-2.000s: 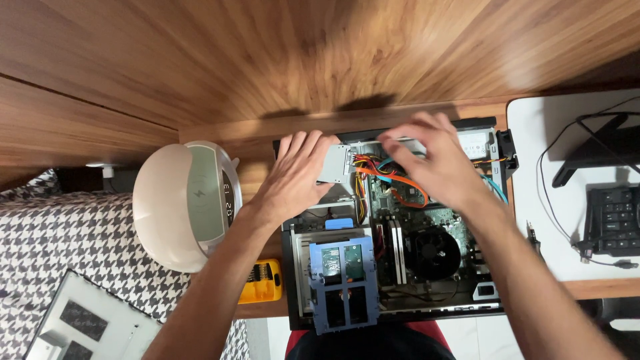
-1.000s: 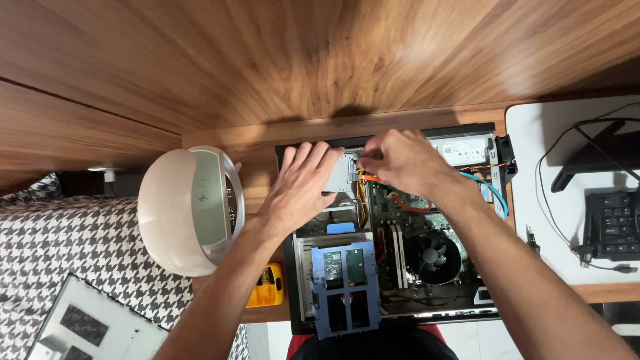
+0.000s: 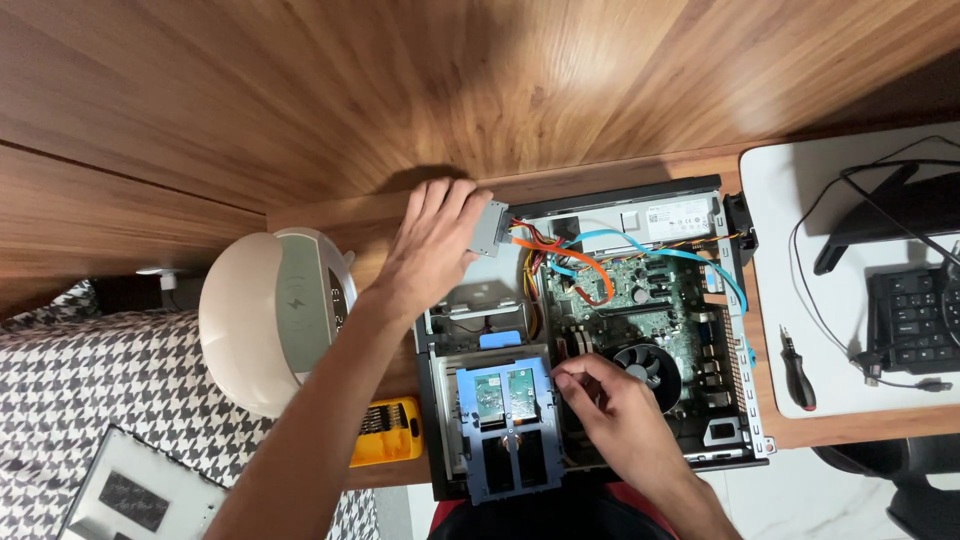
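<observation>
An open desktop computer case [image 3: 705, 184] lies on its side on the wooden desk. My left hand [image 3: 439, 240] grips a small grey metal drive [image 3: 489, 229] above the case's upper left part; coloured power wires and an orange SATA cable [image 3: 592, 262] run to its right end. My right hand [image 3: 607, 405] is low over the case, between a blue drive caddy [image 3: 511, 431] and the CPU fan [image 3: 641, 364], thumb and index finger near the caddy's right edge. Whether its fingers hold anything is unclear. A light blue cable [image 3: 675, 253] arches over the green motherboard [image 3: 660, 289].
A round lamp-like clock device [image 3: 247, 322] and a yellow bit case [image 3: 390, 431] lie left of the computer. On the right, a white board [image 3: 772, 300] bears a screwdriver [image 3: 796, 371], a black keyboard [image 3: 907, 322] and cables. A metal side panel [image 3: 142, 487] rests at lower left.
My right hand has moved from the drive's cable end down to beside the blue caddy. My left hand still holds the drive.
</observation>
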